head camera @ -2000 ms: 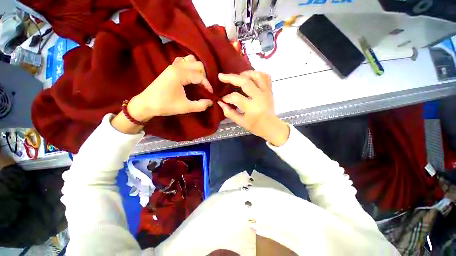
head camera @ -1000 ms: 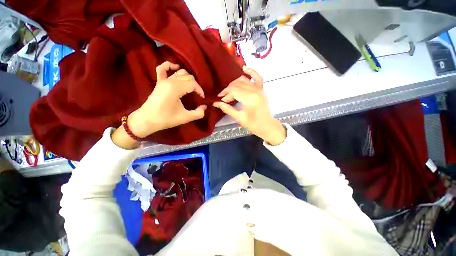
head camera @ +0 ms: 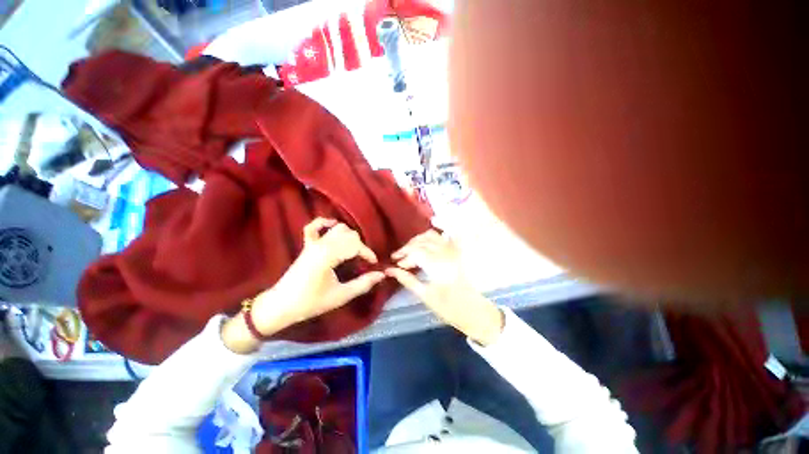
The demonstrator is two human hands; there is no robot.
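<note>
A dark red garment piece (head camera: pixel 231 222) lies bunched on the left of the white sewing table. My left hand (head camera: pixel 310 279) pinches a folded edge of it between thumb and finger, near the table's front edge. My right hand (head camera: pixel 443 279) pinches the same edge just beside, the fingertips of both hands almost touching. The needle area of the sewing machine (head camera: pixel 424 168) shows beyond the cloth, blurred. A large, blurred reddish-brown shape (head camera: pixel 630 142) very close to the camera covers the upper right and hides most of the machine and table there.
A blue bin (head camera: pixel 362 399) below the table edge holds red pieces and white scraps. Red cloth (head camera: pixel 718 381) hangs at the lower right. A grey box with a fan grille (head camera: pixel 44 248) stands at the left. Red and white patterned cloth (head camera: pixel 337 49) lies at the back.
The view has tilted up, so the hands and table sit lower. The blurred shape has come in at the upper right and covers the phone. Both hands still pinch the edge.
</note>
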